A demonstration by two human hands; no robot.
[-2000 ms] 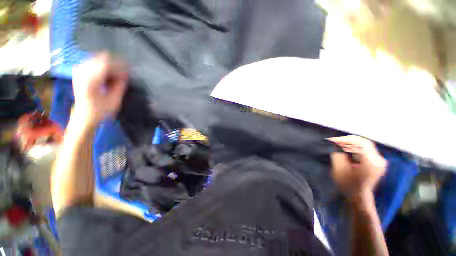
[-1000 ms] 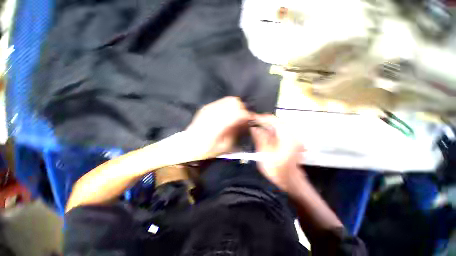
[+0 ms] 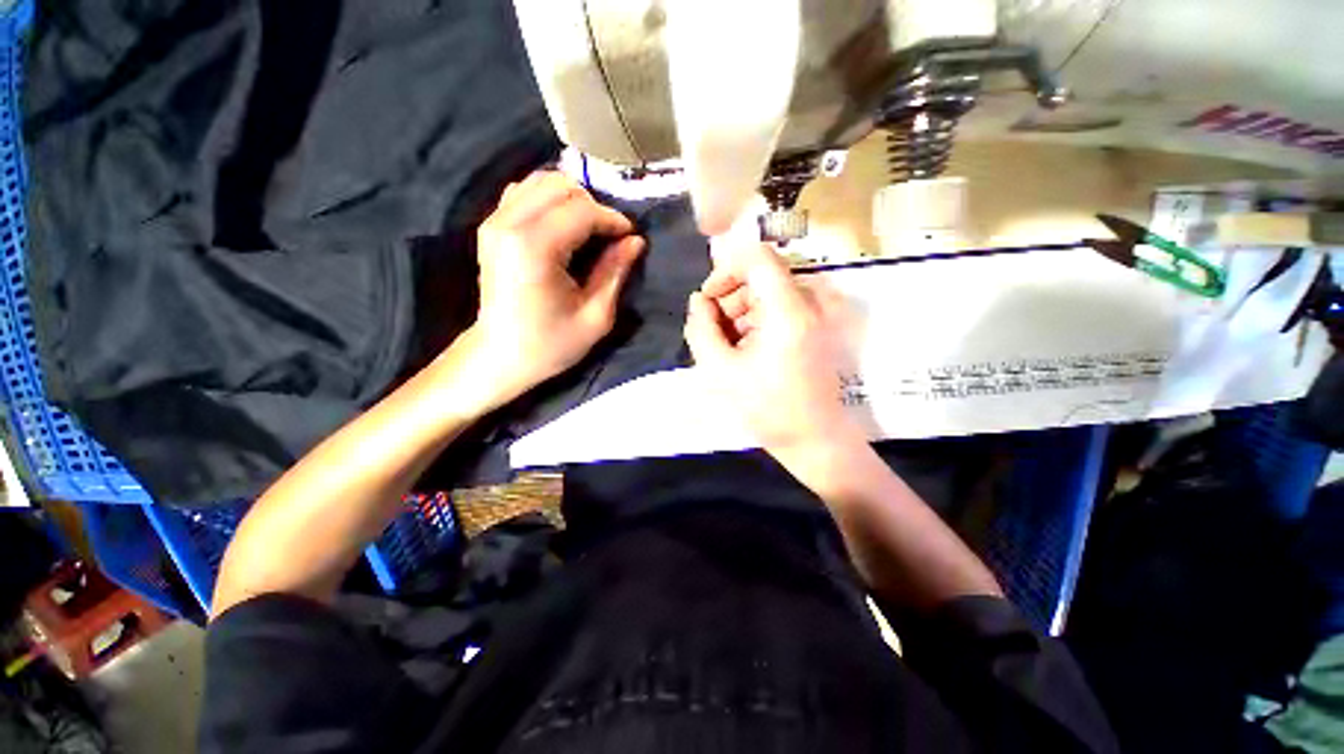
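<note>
The large black cloth (image 3: pixel 221 280) lies bunched and spread left of the sewing machine (image 3: pixel 737 89), reaching to the needle area. My left hand (image 3: pixel 553 273) rests on the cloth just left of the machine head, thumb and fingertips pinching its black fabric. My right hand (image 3: pixel 767 332) is at the cloth's right edge just below the machine head, fingers curled, pinching the edge. The needle and presser foot are hidden behind the machine head and my fingers.
Green-handled thread snips (image 3: pixel 1176 265) lie right of the machine. A printed ruler marking (image 3: pixel 1017 377) runs along the white table (image 3: pixel 973 309). A blue basket (image 3: pixel 59 442) borders the cloth at left. A red-brown stool (image 3: pixel 92 619) stands at lower left. Black cloth covers the lap.
The view has shifted to the machine. Both hands, wide apart at first and then together at the table edge, are now by the machine head. The cloth edge has come up to the needle area.
</note>
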